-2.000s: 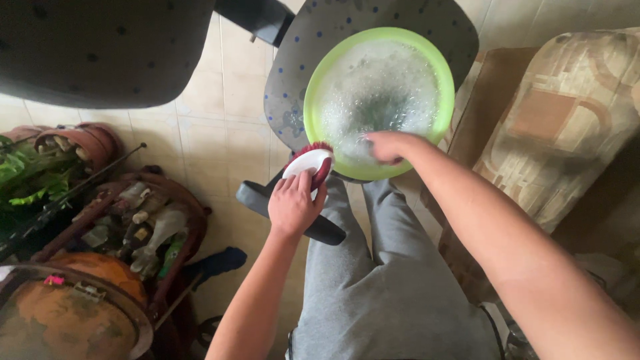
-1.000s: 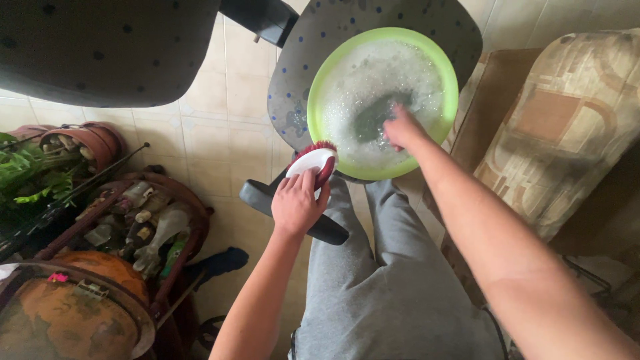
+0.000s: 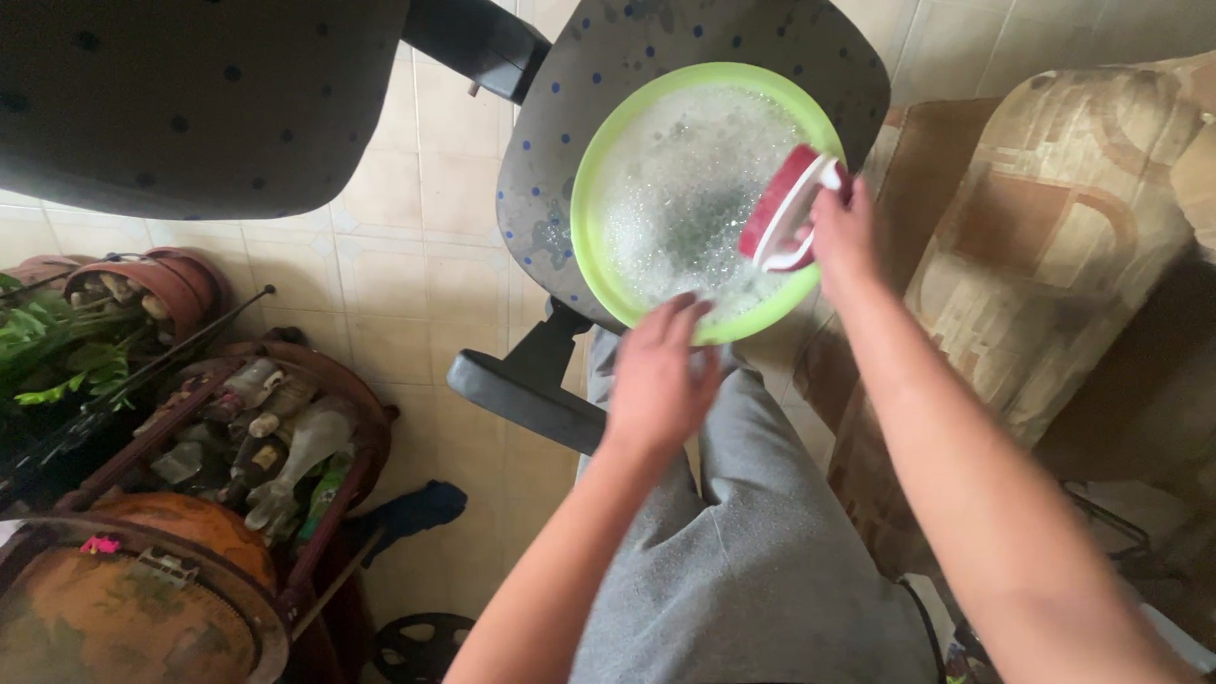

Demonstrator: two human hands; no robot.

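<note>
A lime-green plastic basin full of sudsy water rests on the seat of a grey office chair with blue dots. My right hand grips the white handle of a scrubbing brush with red bristles, held over the right side of the basin. At the near rim, my left hand is blurred, its fingertips over the edge of the foam and nothing seen held in it. A dark shape shows faintly under the suds; what it is cannot be told.
The chair's armrest juts out left of my legs, and its backrest fills the upper left. Lower left stand a terracotta plant pot, a wooden-framed holder of bottles and a round-topped table. A patterned sofa is on the right.
The brush has passed from my left hand to my right. My right hand has come out of the suds to the basin's right side; my left has moved right, to the near rim.
</note>
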